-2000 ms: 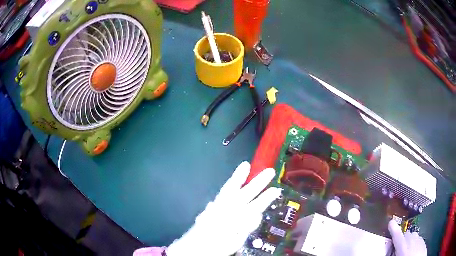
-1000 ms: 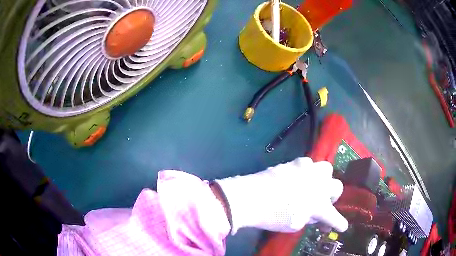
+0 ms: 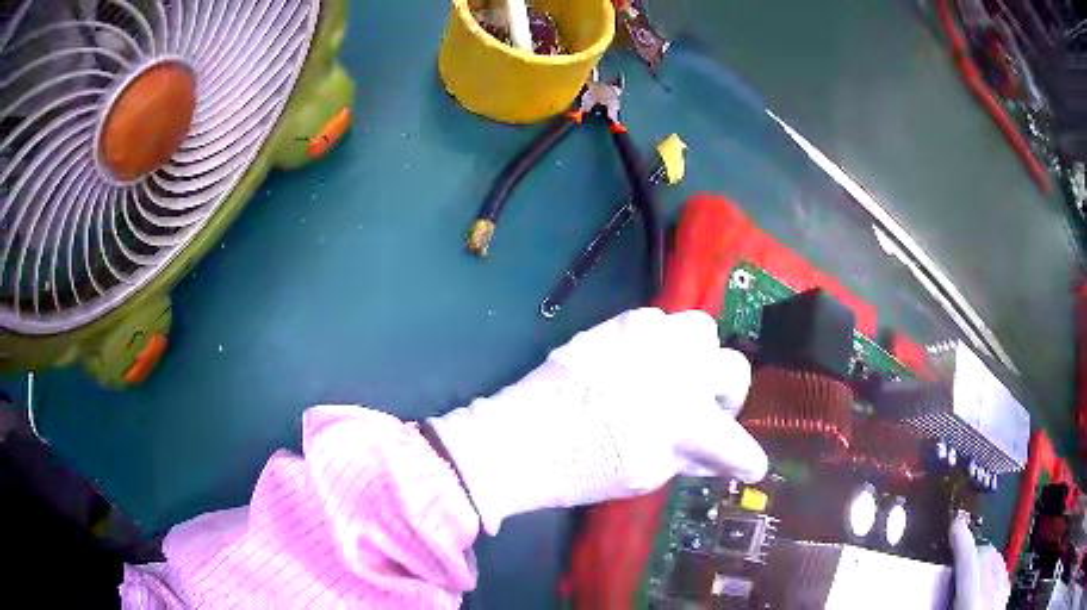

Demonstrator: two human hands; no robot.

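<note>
A green power circuit board point(image 3: 703, 542) lies on a red pad point(image 3: 697, 256), component side up. My left hand point(image 3: 608, 417), in a white glove, is at the board's left edge beside the copper-red chokes point(image 3: 796, 411), fingers curled; its fingertips are partly hidden. My right hand point(image 3: 977, 572), also gloved and cut off by the bottom edge, is at the board's right side by the flat heat sink point(image 3: 888, 584). A second finned heat sink point(image 3: 983, 405) stands at the back. A black block point(image 3: 807, 330) sits by the chokes.
A green fan point(image 3: 316, 113) stands at the left. A yellow cup point(image 3: 525, 72) holds a white stick. Side cutters point(image 3: 602, 101) and a slim black tool point(image 3: 596, 250) lie behind the board. Another board point(image 3: 1055, 536) is at the right edge.
My left hand has moved from flat with spread fingers over the board's left part to curled fingers at the chokes. The camera view has shifted. My right hand, out of view one second ago, shows again.
</note>
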